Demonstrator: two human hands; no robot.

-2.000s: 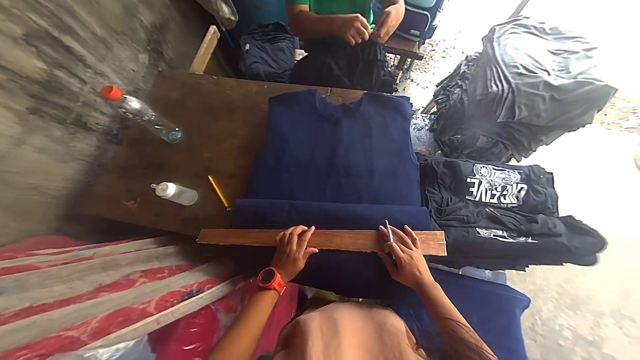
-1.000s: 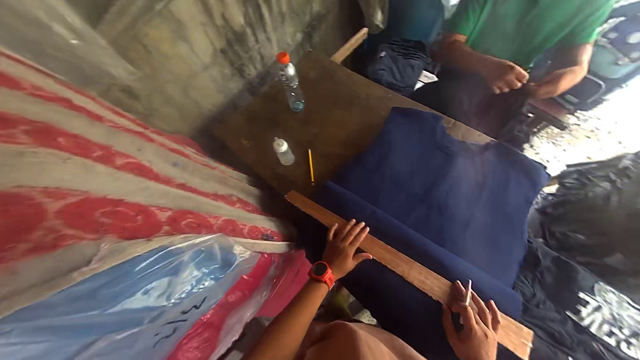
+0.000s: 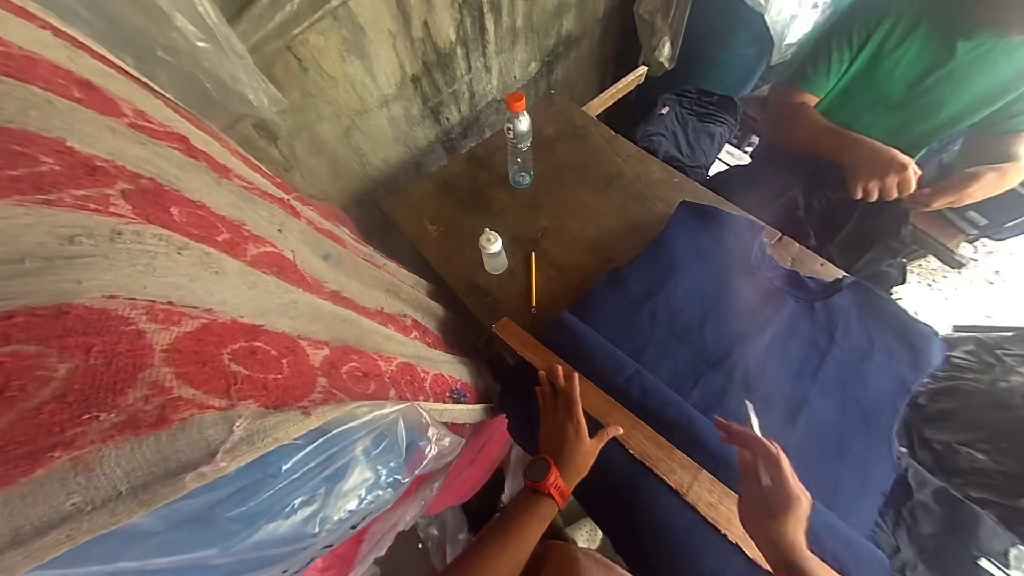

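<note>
A navy blue fabric garment (image 3: 744, 344) lies on the brown table, with a fold along its near side. A flat wooden strip (image 3: 640, 436) crosses it at a slant. My left hand (image 3: 568, 424), with a red watch (image 3: 546, 480) at the wrist, rests spread with its fingertips on the strip's left part. Near the strip's right end, my right hand (image 3: 770, 492) is raised and holds a thin white stick-like object (image 3: 753, 420), whose kind I cannot tell. A yellow pencil (image 3: 534, 282) lies beyond the strip's left end.
A small white-capped squeeze bottle (image 3: 493, 251) and an orange-capped plastic bottle (image 3: 518, 140) are on the table (image 3: 448, 200). A patterned red and beige cloth (image 3: 240, 320) hangs at left. Across the table a person in green handles dark fabric. Dark garments (image 3: 968, 400) lie at right.
My right hand has lifted off the wooden strip, where it rested a second ago. My left hand remains on the strip. The view has swung left and turned.
</note>
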